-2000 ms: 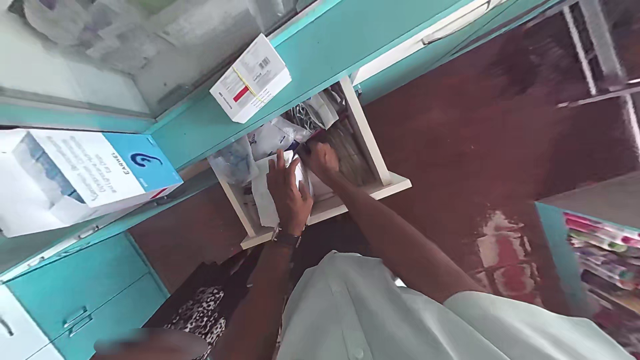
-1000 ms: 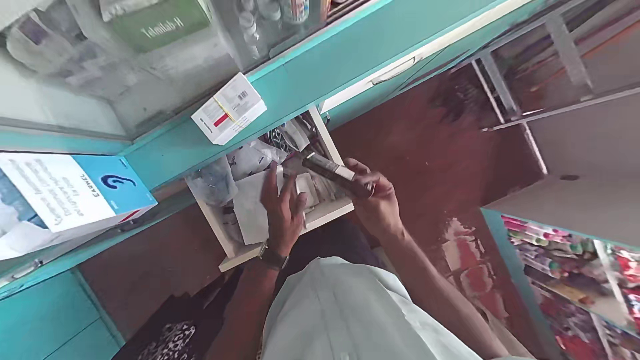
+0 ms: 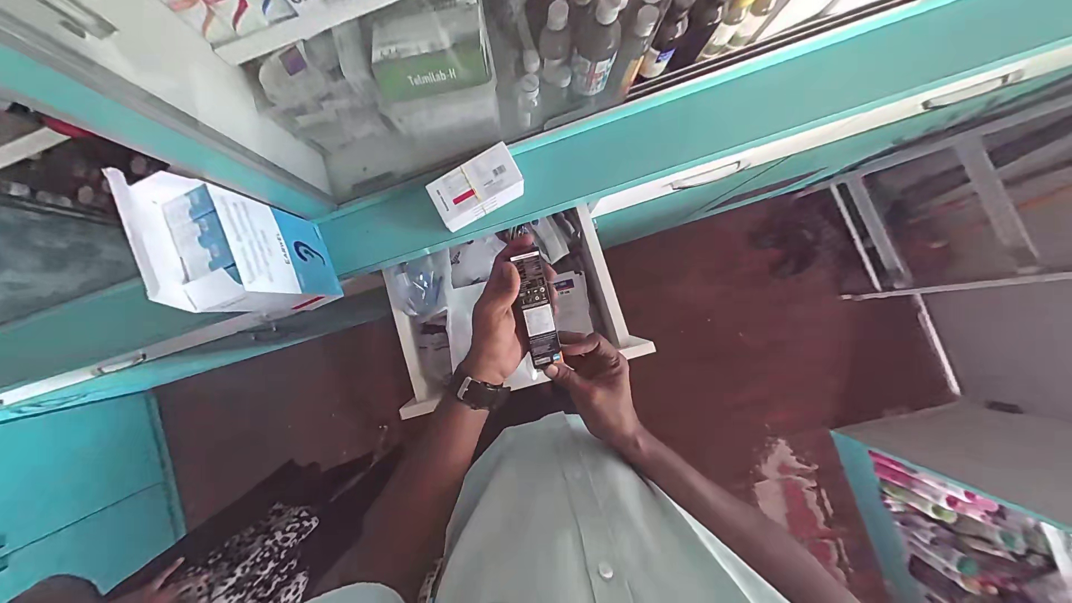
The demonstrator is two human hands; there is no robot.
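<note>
A slim black printed carton (image 3: 536, 308) is held lengthwise above the drawer. My left hand (image 3: 498, 318), with a dark watch on the wrist, grips its upper part, thumb along the side. My right hand (image 3: 593, 377) pinches its lower end between thumb and fingers. Below both hands a white drawer (image 3: 605, 280) stands pulled out, holding papers, a clear plastic bag (image 3: 419, 283) and small packets, partly hidden by my hands.
A white box with a band (image 3: 476, 188) lies on the teal counter ledge above the drawer. An opened blue-and-white carton (image 3: 243, 251) stands at the left. Bottles (image 3: 596, 50) show behind glass. A person in patterned clothing (image 3: 260, 553) is at lower left. Shelves of packets (image 3: 955, 528) stand at lower right.
Two seconds ago both my hands were in the drawer; one second ago my right hand held the dark carton above it. Now my left hand grips it too, and it points more nearly lengthwise.
</note>
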